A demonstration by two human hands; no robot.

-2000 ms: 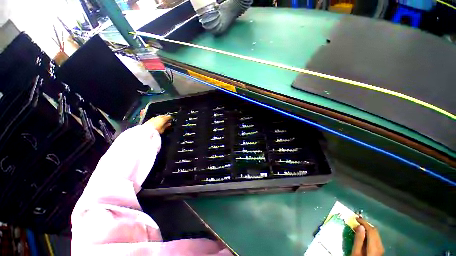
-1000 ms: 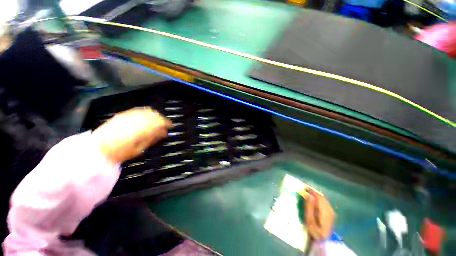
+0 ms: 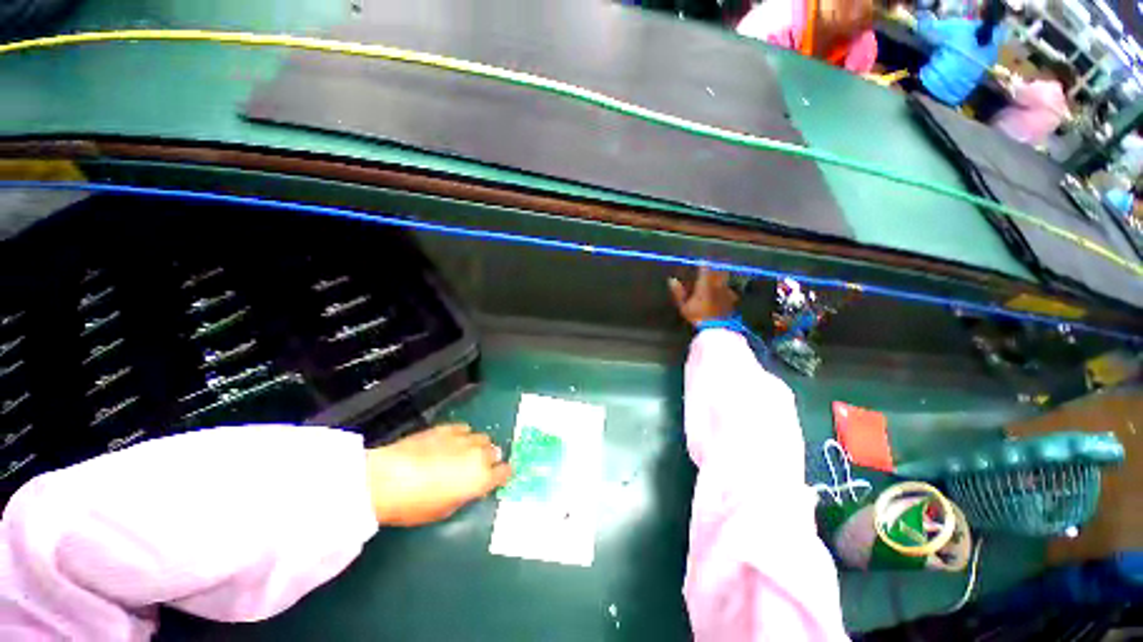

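A white sheet [image 3: 580,483] lies flat on the green bench mat in front of me. A green circuit board [image 3: 535,464] lies on its left half. My left hand [image 3: 436,474] is at the board's left edge, fingertips touching or just beside it; its grip is unclear. My right hand [image 3: 707,296] reaches forward over the dark strip under the raised shelf, with a blue band [image 3: 723,326] at the wrist. It is small, and whether it holds anything cannot be told. A cluster of small boards or modules [image 3: 795,314] lies just right of it.
The black compartment tray [image 3: 454,364] with rows of board edges is at left. At right are a red square [image 3: 862,435], a white cable [image 3: 837,474], a tape roll [image 3: 914,519] on a container and a blue-green ribbed basket [image 3: 1030,483]. The shelf edge and blue cord run above. People sit beyond.
The view has swung right. My left hand has left the tray and come to the board. My right hand has left the board and sheet and reached forward to the dark strip.
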